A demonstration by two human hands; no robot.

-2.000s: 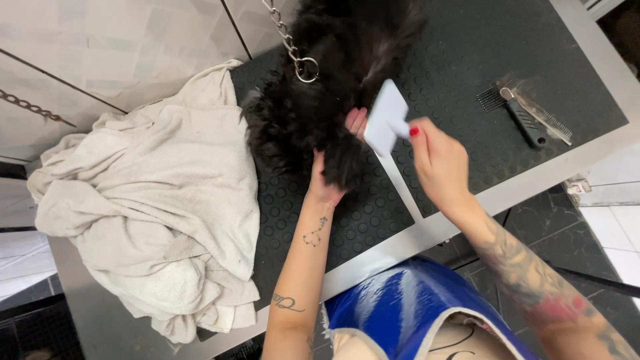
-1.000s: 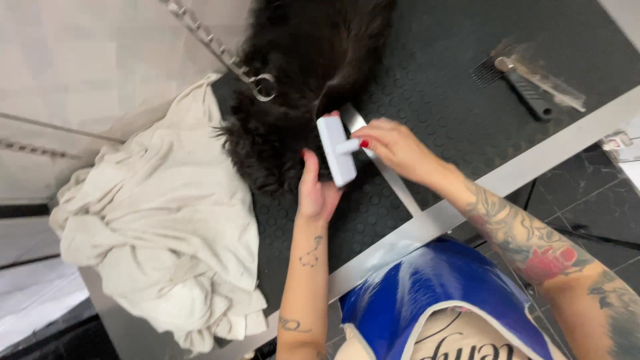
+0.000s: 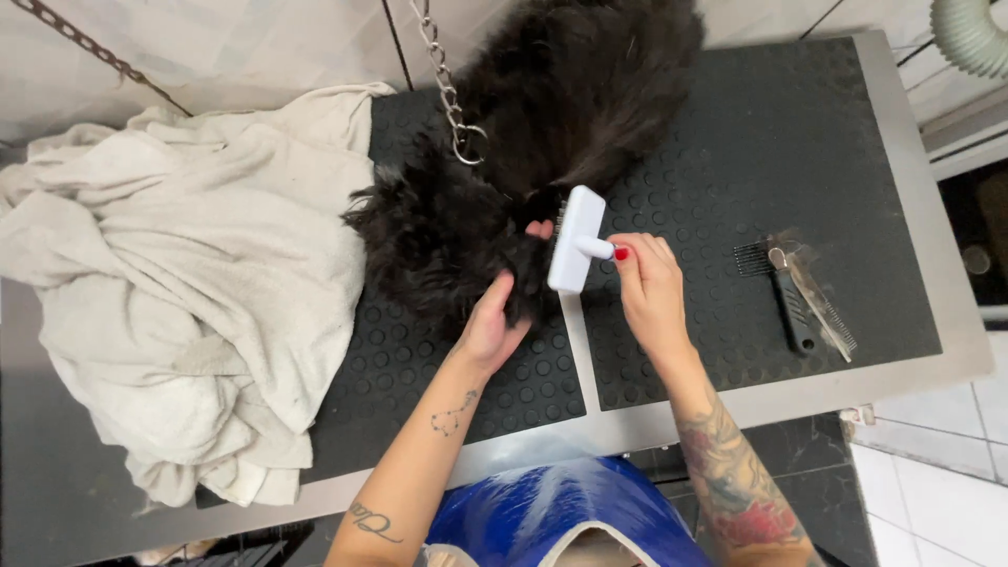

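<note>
A black long-haired dog (image 3: 583,94) is on the rubber-matted grooming table (image 3: 787,157), its head toward the left. My left hand (image 3: 492,327) cups the shaggy fur at the side of the head, fingertips showing beyond the fur. In my right hand (image 3: 650,287) is the handle of a white slicker brush (image 3: 577,240), whose pins face left, right beside that fur. Whether the pins touch the hair is hard to tell. A metal chain (image 3: 443,79) with a ring hangs down over the dog's neck.
A crumpled off-white towel (image 3: 197,260) covers the table's left part. On the right mat lie a black-handled dematting rake (image 3: 790,307) and a metal comb (image 3: 823,311) with loose hair. A ribbed hose (image 3: 972,35) hangs at the top right. The tiled wall (image 3: 260,47) borders the far side.
The brush in my right hand has changed its tilt and stands at the right of the fur. My left hand stays at the dog's head. The view has shifted.
</note>
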